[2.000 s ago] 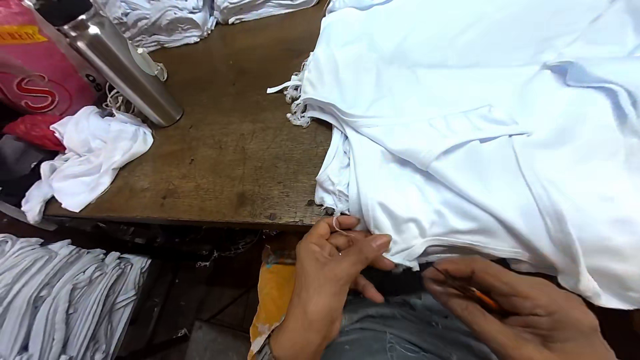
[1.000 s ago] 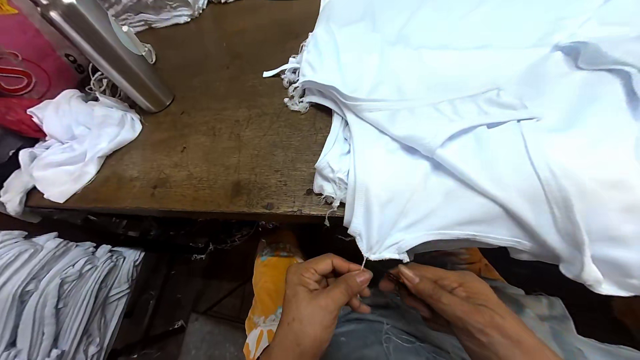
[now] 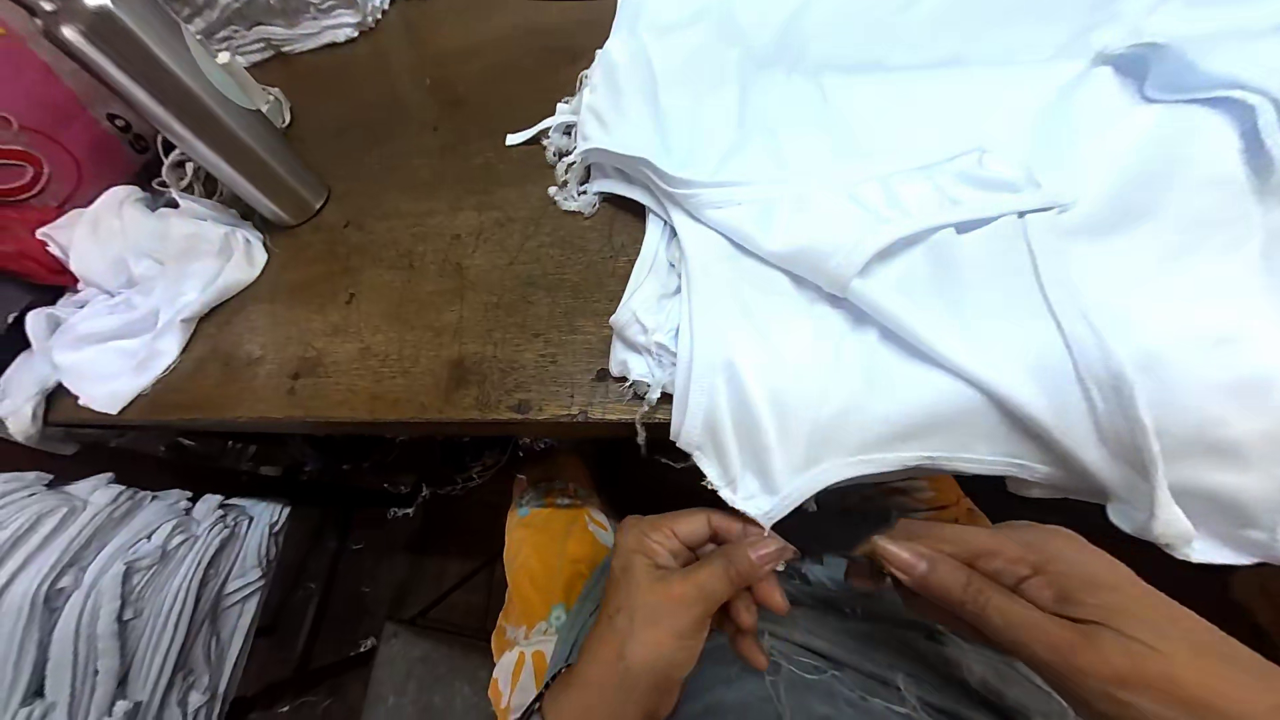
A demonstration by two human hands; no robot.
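White knit garments [image 3: 950, 280] lie layered over the right part of a wooden table, with one pointed corner hanging past the front edge. My left hand [image 3: 690, 590] pinches that corner between thumb and index finger. To its right, my right hand [image 3: 1020, 590] has its thumb pressed against its fingers, apart from the cloth corner. A dark object shows between the two hands; whether my right hand holds it, or a thread, I cannot tell. Frayed white trimmings [image 3: 572, 170] hang at the garments' left edge.
The brown wooden table [image 3: 450, 300] has its front edge before me. At the left stand a steel bottle [image 3: 200, 110], a pink bag [image 3: 60, 110] and a crumpled white cloth [image 3: 150, 290]. Stacked white fabric pieces [image 3: 110, 600] are at the lower left. Loose threads lie on my grey clothing.
The orange-handled tool seen in my right hand in the earliest frame no longer shows clearly. My right hand was close beside my left a second ago and has moved off to the right.
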